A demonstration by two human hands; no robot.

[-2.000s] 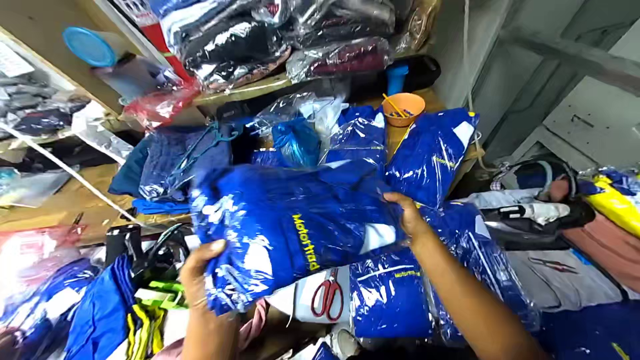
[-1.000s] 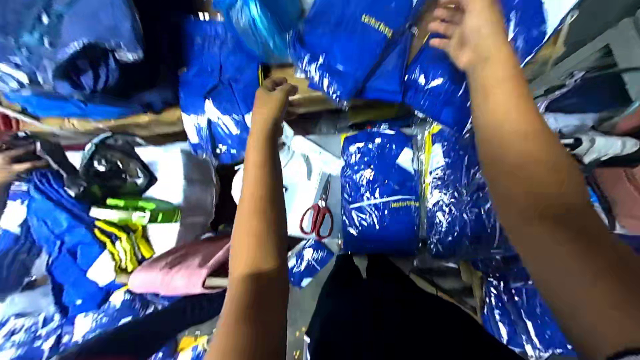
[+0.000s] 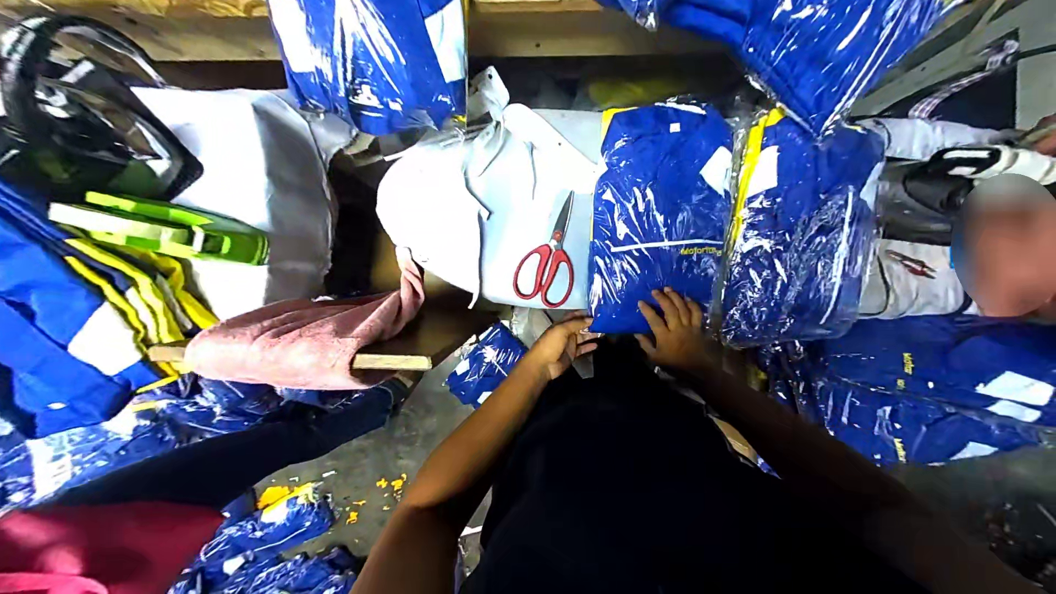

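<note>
A blue folded garment in a clear plastic bag (image 3: pixel 660 206) lies flat right in front of my body, its near edge by both hands. My left hand (image 3: pixel 563 346) is at its lower left corner, the fingertips curled at the plastic edge. My right hand (image 3: pixel 674 326) rests with spread fingers on its lower edge. Against its right side lies a second bagged blue garment (image 3: pixel 796 223) with a yellow strip. Red-handled scissors (image 3: pixel 549 264) lie on white fabric (image 3: pixel 511 214) to the left, blades pointing away from me.
A pink cloth (image 3: pixel 305 342) is wrapped around a wooden bar at left, near a green plastic tool (image 3: pixel 165 227) and blue-yellow garments (image 3: pixel 99 322). More bagged garments lie at the top (image 3: pixel 375 58), at right (image 3: pixel 932 388) and on the floor (image 3: pixel 272 528). People are partly visible at both sides.
Both my hands have come back from the far packs to the near edge of the bagged garment in front of me. The bagged garment held two seconds ago is no longer in my hands.
</note>
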